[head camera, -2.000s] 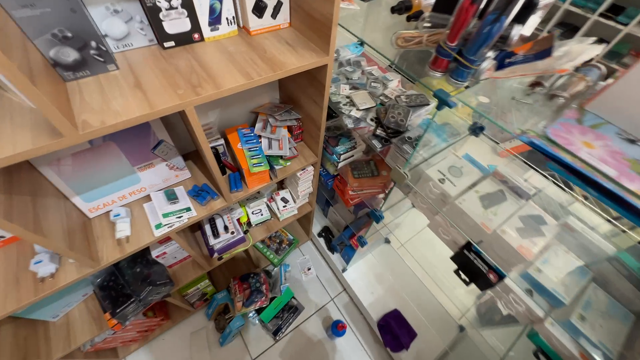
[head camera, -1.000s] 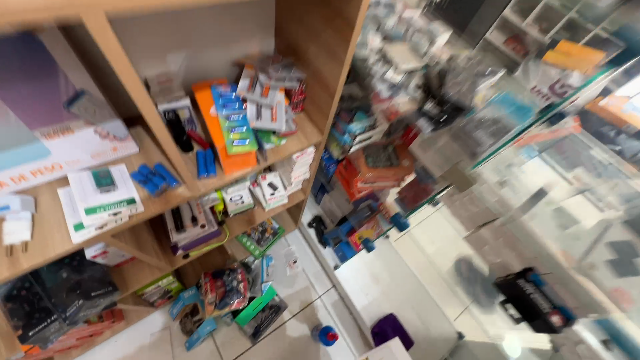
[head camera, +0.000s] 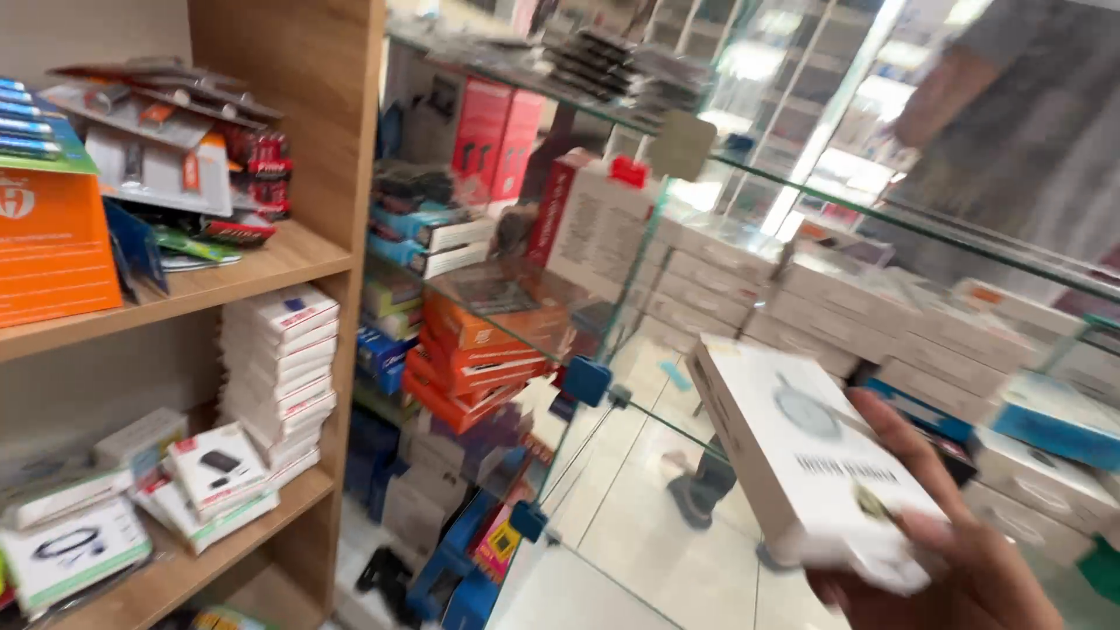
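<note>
My right hand (head camera: 954, 534), at the lower right, grips the lower end of a white product box (head camera: 805, 437). The box is tilted, its printed front facing up with a picture of a round grey device and some writing. It is in front of the glass display case. The hand and the near end of the box are blurred. My left hand is not in view.
A wooden shelf unit (head camera: 359, 131) at left holds stacked small white boxes (head camera: 280, 376), an orange battery display box (head camera: 57, 236) and blister packs (head camera: 157, 166). Orange boxes (head camera: 472, 359) sit behind glass with blue clamps (head camera: 586, 381). A person (head camera: 1006, 131) stands beyond the glass.
My right hand has come into view holding the white box; neither earlier frame shows a hand. The view has moved closer to the shelf edge and glass case.
</note>
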